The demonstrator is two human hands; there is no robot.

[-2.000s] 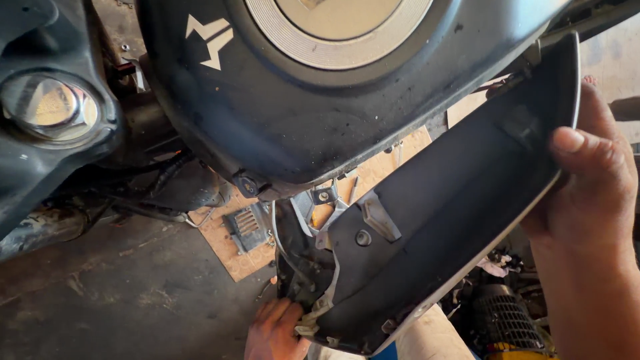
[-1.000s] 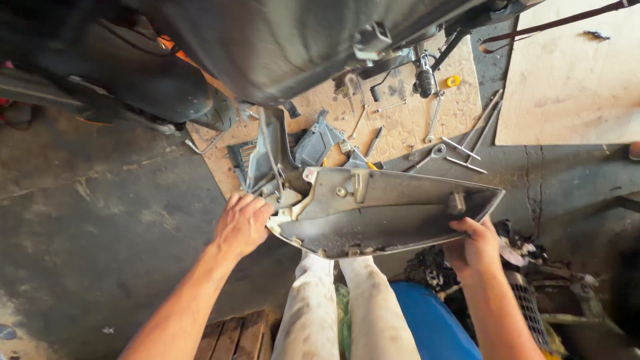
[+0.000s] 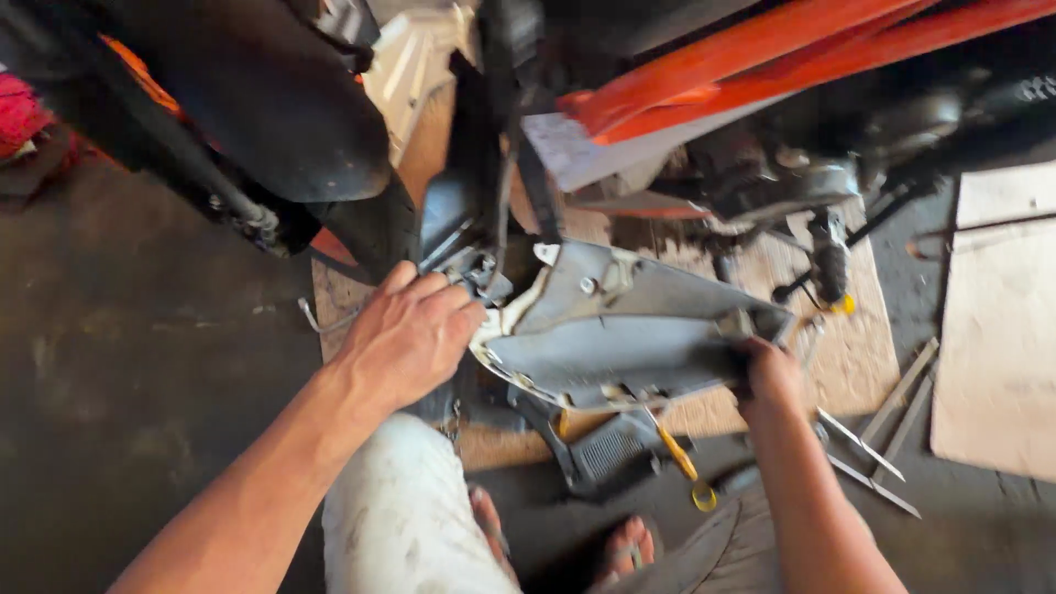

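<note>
A grey motorcycle fairing panel point(image 3: 610, 338) hangs between my two hands, its hollow inner side with clips and tabs turned up. My left hand point(image 3: 421, 330) grips the panel's left end, beside a dark bracket and metal fittings; its fingertips are partly hidden. At the narrow right end, my right hand point(image 3: 771, 375) is closed on the panel's edge, with the thumb on the inner face. Just below the panel lie a black plastic part with a ribbed grille point(image 3: 609, 452) and a yellow-handled tool point(image 3: 678, 452).
Above is the motorcycle, with an orange frame tube point(image 3: 742, 70) and a dark front fender point(image 3: 289, 124). A plywood board point(image 3: 858, 363) lies beneath, and long metal tools point(image 3: 903, 396) rest on the floor near another board point(image 3: 1002, 330). My feet are just below the parts.
The panel has moved from in front of my legs in toward the motorcycle, still between both hands. The view has shifted widely; two seconds ago the panel was beside the tank.
</note>
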